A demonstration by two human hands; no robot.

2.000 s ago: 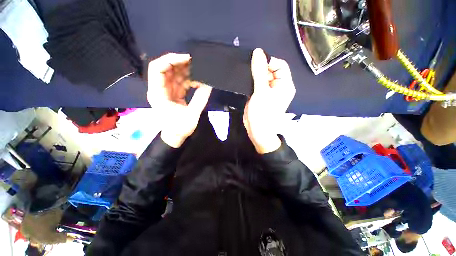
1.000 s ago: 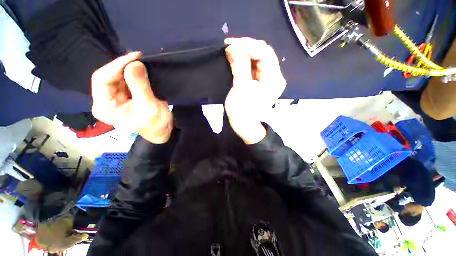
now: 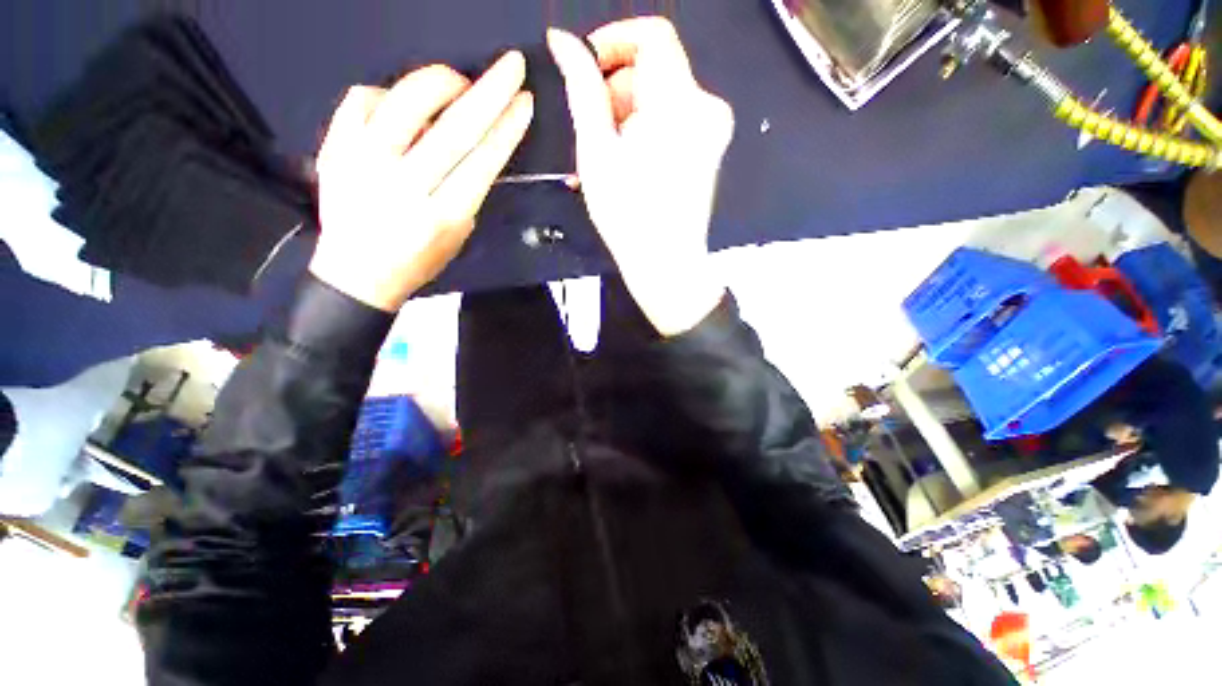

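Observation:
A small black fabric piece (image 3: 539, 131) lies on or just above the navy table cover, between my two hands, with a thin pale line along its near edge. My left hand (image 3: 409, 174) is spread palm-down over its left part, fingers extended. My right hand (image 3: 643, 161) pinches its right edge between thumb and fingers. Part of the piece is hidden under my left hand. A stack of black cut pieces (image 3: 161, 154) lies left of my left hand.
The iron (image 3: 864, 40) stands at the upper right, cut off by the frame edge, with yellow hoses (image 3: 1119, 130) running right. White pieces (image 3: 47, 235) lie at far left. Blue crates (image 3: 1039, 349) stand below the table at right. Other people show at lower right.
The black piece is no longer stretched between both hands near the table's front edge; it has moved farther onto the table. My left hand has turned palm-down over it, and my hands are closer together.

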